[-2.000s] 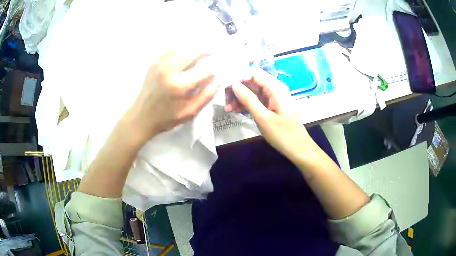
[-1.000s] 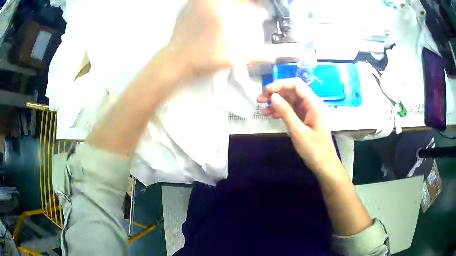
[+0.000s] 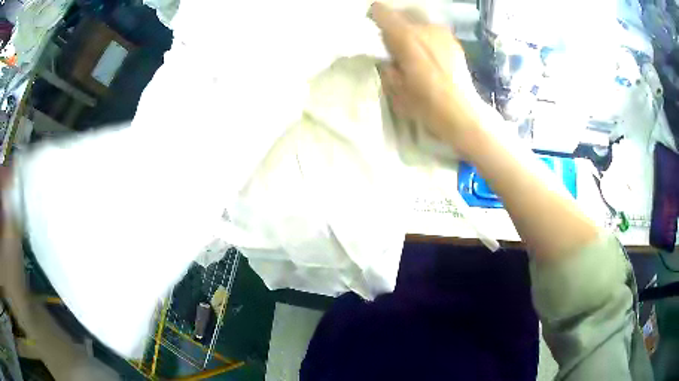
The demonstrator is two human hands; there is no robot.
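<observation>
A white garment piece point(image 3: 320, 178) spreads over the table and hangs over its front edge. Its left part point(image 3: 97, 223) is stretched out and blurred. My left hand point(image 3: 10, 216) is at the far left edge of the picture, cut off and blurred, beside the end of that stretched fabric; its fingers cannot be made out. My right hand point(image 3: 424, 74) is at the upper middle, with its fingers closed on the white fabric, left of the sewing machine area point(image 3: 514, 74).
A blue tray point(image 3: 480, 186) is partly behind my right forearm. Green-handled snips point(image 3: 622, 221) lie right of it, with a dark phone point(image 3: 665, 197) at the right edge. A yellow wire rack point(image 3: 160, 335) stands lower left. Cardboard boxes point(image 3: 93, 56) are upper left.
The view has shifted left. My left hand has swung from the upper middle to the far left, and fabric now stretches there. My right hand has moved up and taken hold of the fabric.
</observation>
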